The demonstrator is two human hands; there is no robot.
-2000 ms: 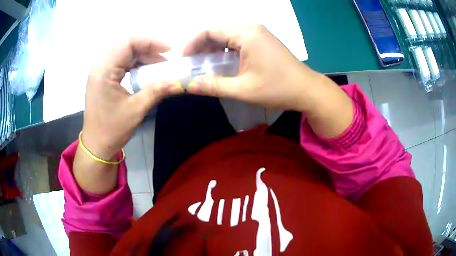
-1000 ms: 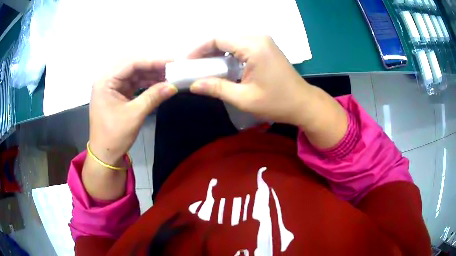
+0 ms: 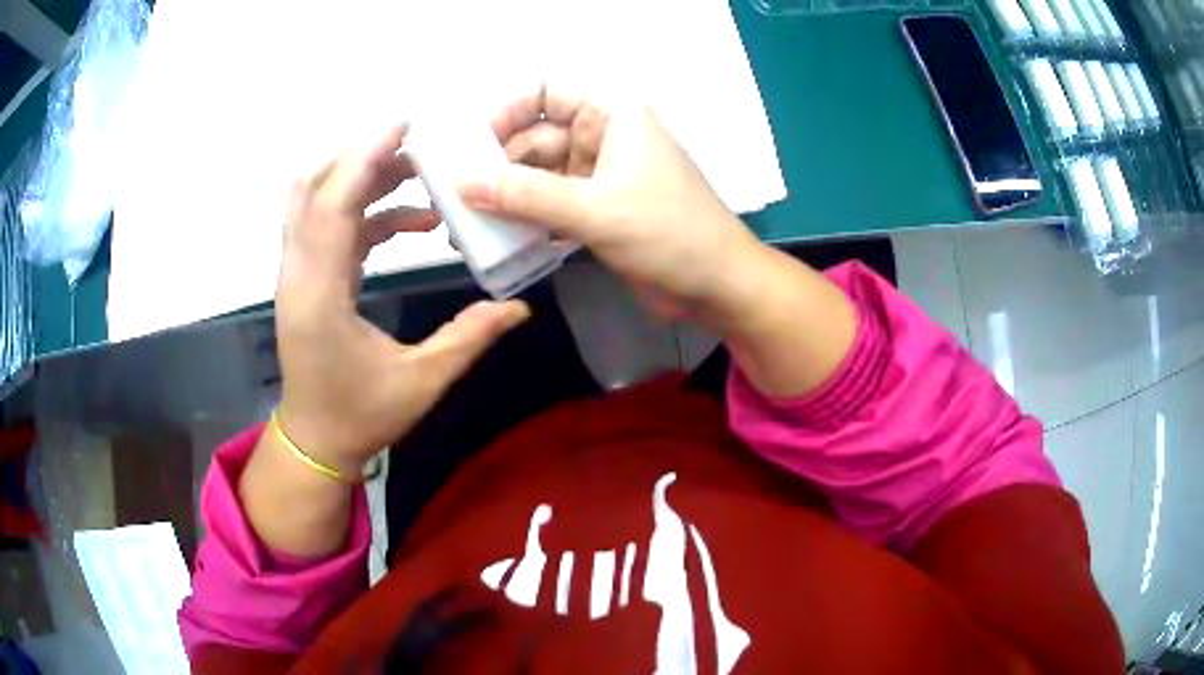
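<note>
A white oblong housing (image 3: 491,235) stands steeply tilted between my hands, its lower end towards me. That lower end looks clear or greyish at its edge. My right hand (image 3: 601,185) grips the housing from the right, thumb on its front face. My left hand (image 3: 363,310) is around its left side, with the thumb near the lower end and the fingertips near the upper end. The upper end nearly vanishes against the white work sheet (image 3: 264,79).
A dark phone (image 3: 970,112) lies on the green bench (image 3: 845,145) at the right. Beyond it is a clear blister tray (image 3: 1103,198) of white oblong pieces. A crumpled clear bag (image 3: 86,145) is at the far left. A paper sheet (image 3: 136,593) is low at left.
The housing has turned from level to steeply tilted. My left thumb has moved down and away from the fingers. The phone screen has gone from lit blue to dark.
</note>
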